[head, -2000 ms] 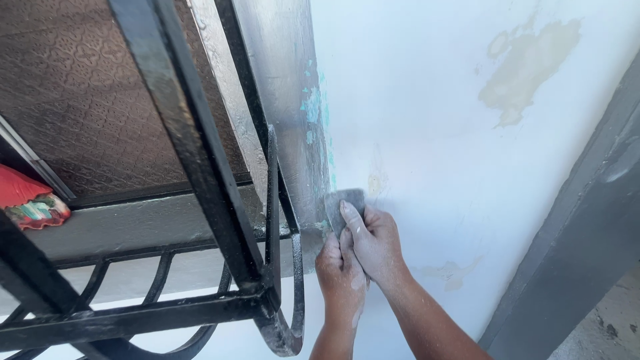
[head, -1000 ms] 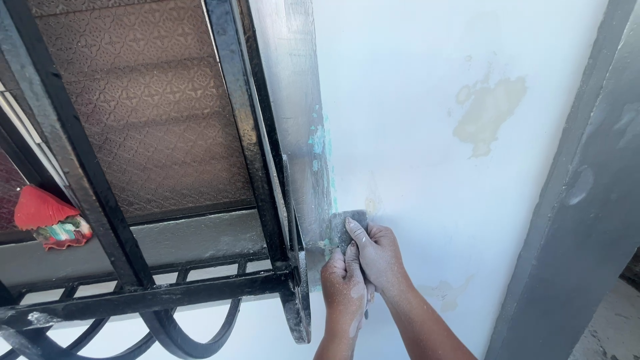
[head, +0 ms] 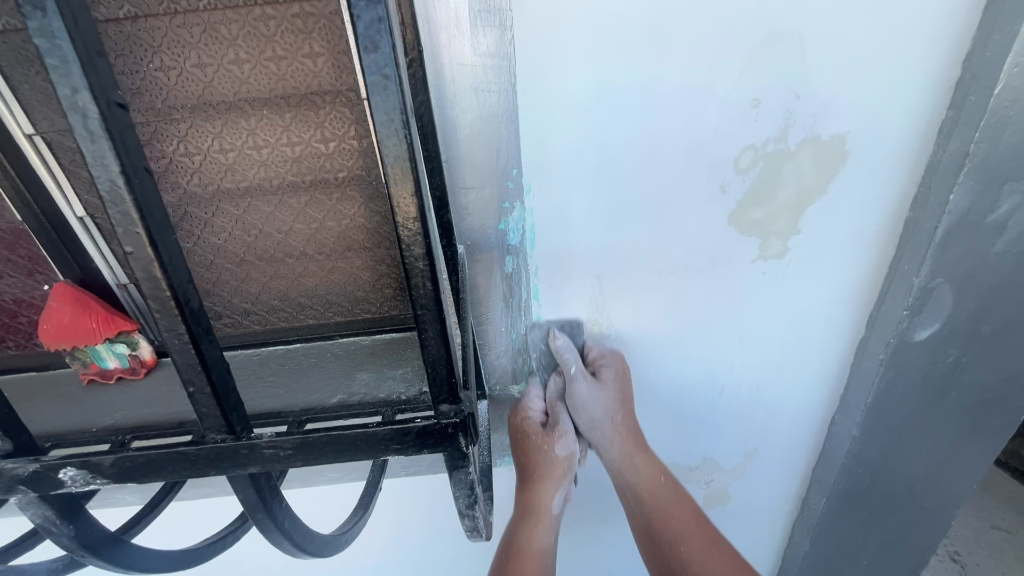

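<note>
A dark grey sheet of sandpaper or flat abrasive pad (head: 570,326) lies against the white wall (head: 656,240), beside the grey painted window border (head: 480,160). My right hand (head: 600,388) grips it, thumb on its face. My left hand (head: 546,436) is just below and to the left, touching the right hand, its fingers closed at the pad's lower end; its exact hold is partly hidden. Whitish dust covers both hands. Flaking turquoise paint (head: 516,224) shows along the border's edge above them. Beige patches (head: 788,192) mark the wall to the upper right.
A black metal window grille (head: 424,232) juts out close to the left of my hands, with curved bars below. Behind it are patterned brown glass panes (head: 256,160) and a red-topped ornament (head: 96,332) on the sill. A grey pillar (head: 920,360) stands at the right.
The view has shifted, bringing more of the window and ornament into sight. Both hands remain together on the pad at the border's edge; no change of hold is plain.
</note>
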